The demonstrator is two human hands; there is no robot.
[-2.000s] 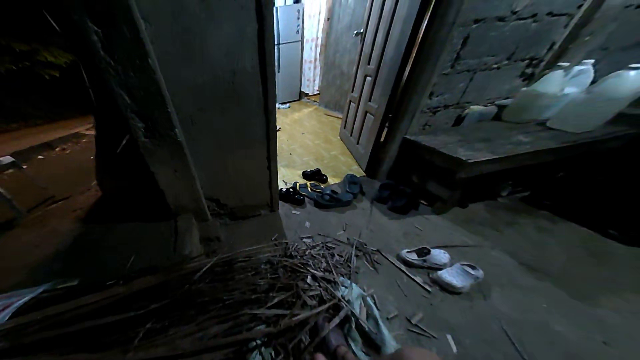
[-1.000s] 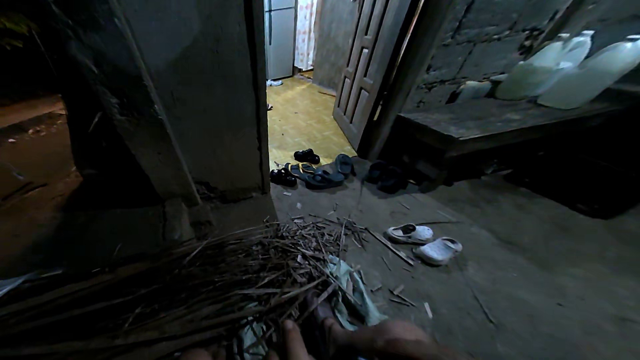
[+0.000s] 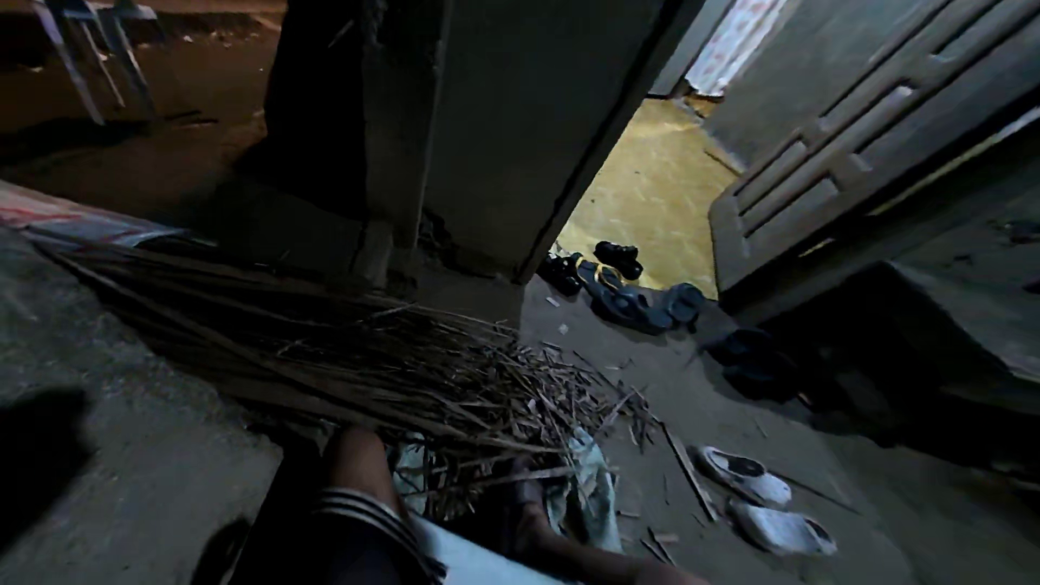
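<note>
Neither my left hand nor my right hand is visible. A large heap of thin dry sticks (image 3: 390,366) lies across the ground at centre left, its broken ends bunched near the middle. My bent knee (image 3: 357,463), below it dark shorts with a striped hem (image 3: 370,512), is close against the heap's near side. My other leg (image 3: 569,556) reaches in from the bottom edge, its foot (image 3: 524,491) partly hidden among sticks. Pale green cloth or sacking (image 3: 593,487) lies beside that foot. Between the legs is a pale, flat surface (image 3: 479,556) of unclear kind.
Whitish clogs (image 3: 780,528) lie at lower right near a loose stick (image 3: 689,471). Several dark sandals (image 3: 626,305) lie at the doorway, beside an open panelled wooden door (image 3: 812,187). A wall (image 3: 520,138) rises behind the heap. Pale chair or table legs (image 3: 130,65) stand upper left.
The view has swung left and tilted, so the white jugs and ledge at right have left it. Fingers seen at the bottom edge one second ago no longer show; a knee and striped hem now do.
</note>
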